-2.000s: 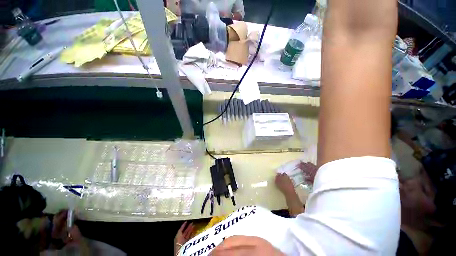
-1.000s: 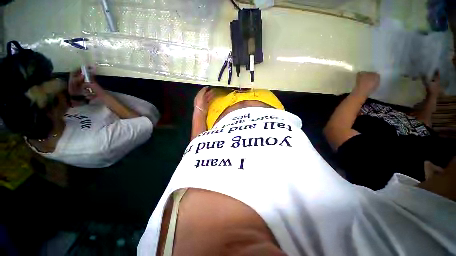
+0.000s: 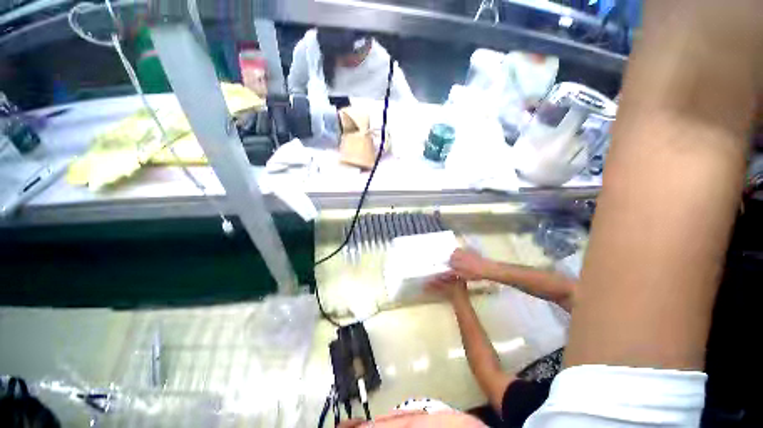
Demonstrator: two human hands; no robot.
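The black bench device lies near the bench's front edge, with a tan part on top and a white-tipped prong towards me. A thin black cord runs up from it. Dark cutters show partly at its left, cut off by the lower edge. A bare forearm with a white sleeve, apparently my right, rises at the right; its hand is out of the picture. My left hand is not clearly seen; skin at the bottom edge cannot be told apart.
A right neighbour's hands touch a white box behind the device. Grey-silver sticks stand in a row behind it. A clear tray and crumpled plastic lie left. A metal upright leans across the view. People sit beyond the far bench.
The view has swung up from my lap and shirt to the bench and far side. The raised forearm shows again at the right. The neighbour's hands are now at the white box.
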